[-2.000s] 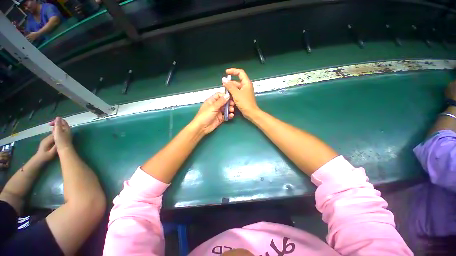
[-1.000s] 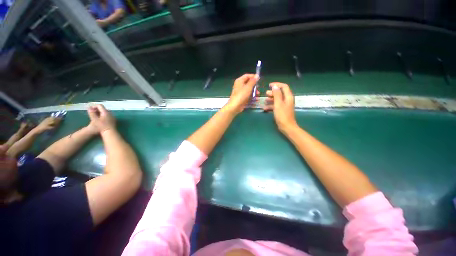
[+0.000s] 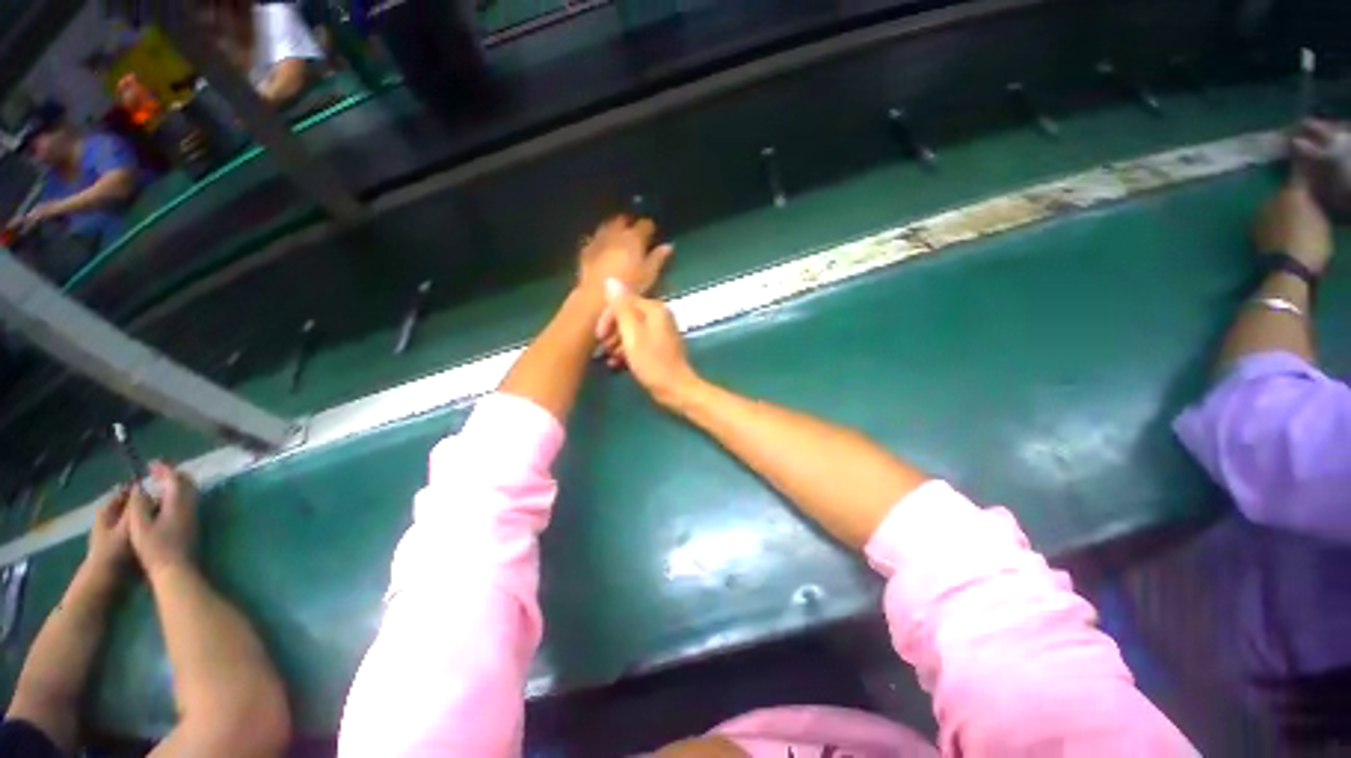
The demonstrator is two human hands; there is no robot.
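Observation:
My left hand (image 3: pixel 622 255) is stretched over the dark green belt (image 3: pixel 711 237), back up, fingers spread. A small pale tip (image 3: pixel 637 200) shows just beyond its fingertips; whether a pen lies under the hand is hidden. My right hand (image 3: pixel 646 344) is half curled beside my left wrist, over the near edge of the pale rail. No pen shows in it, but its palm side is hidden. Single slim dark pens lie spaced along the belt, one right of my hands (image 3: pixel 774 175) and one to the left (image 3: pixel 414 317).
The chipped white rail (image 3: pixel 948 225) divides the belt from the glossy green bench (image 3: pixel 889 370). A grey-white post (image 3: pixel 134 356) rises at the left. A neighbour's hands (image 3: pixel 145 518) hold an upright pen at left. A lilac-sleeved person's hand (image 3: pixel 1296 222) is at right. People sit opposite.
My left hand has moved from holding a pen upright to reaching over the belt with fingers spread. My right hand has come in beside the left wrist. The view has shifted and tilted.

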